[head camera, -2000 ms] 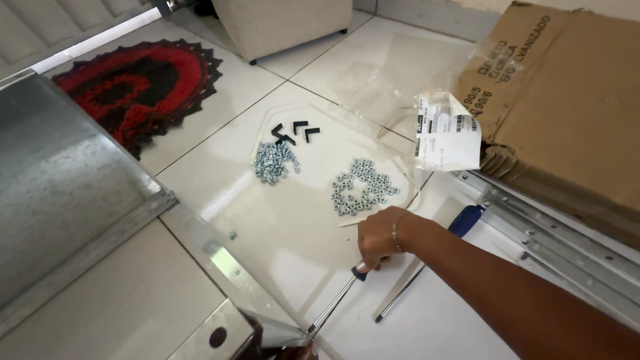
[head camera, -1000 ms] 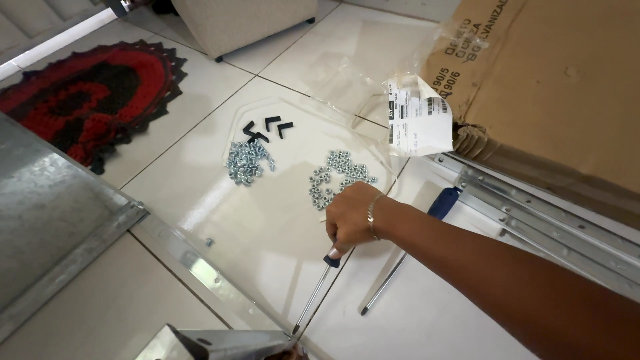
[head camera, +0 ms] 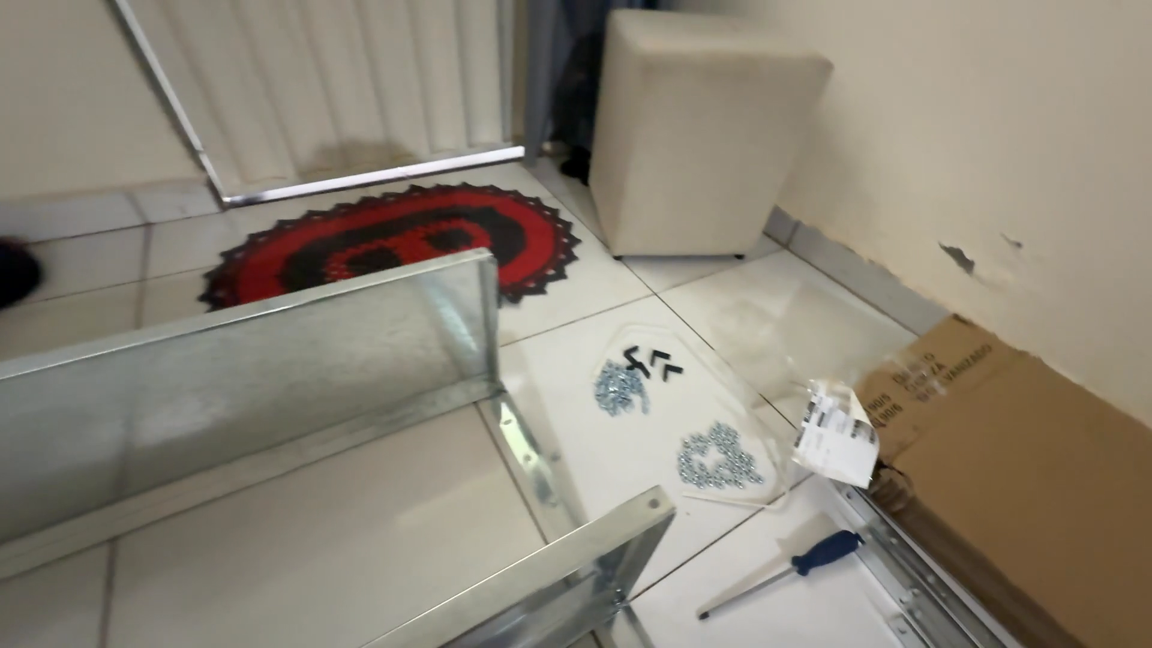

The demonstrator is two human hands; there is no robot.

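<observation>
Neither of my hands shows in the head view now. A screwdriver with a blue handle (head camera: 826,551) lies on the tiled floor at the lower right. On a clear plastic sheet or tray are a pile of small metal bolts (head camera: 617,389), several black L-shaped pieces (head camera: 664,364) and a spread of metal nuts (head camera: 718,457). A galvanized metal shelf panel (head camera: 360,360) stands on its edge at the left, joined to a perforated metal angle post (head camera: 525,445). Another metal panel (head camera: 540,576) rises at the bottom centre.
A cardboard box (head camera: 1017,486) with a torn label (head camera: 837,436) on it lies at the right, beside metal angle posts (head camera: 918,576). A red and black crochet rug (head camera: 531,225) and a beige upholstered stool (head camera: 702,153) are farther back, near a pleated door (head camera: 342,90).
The hand that held a second screwdriver near the metal post is out of view, and so is that screwdriver. The view has swung up and to the left.
</observation>
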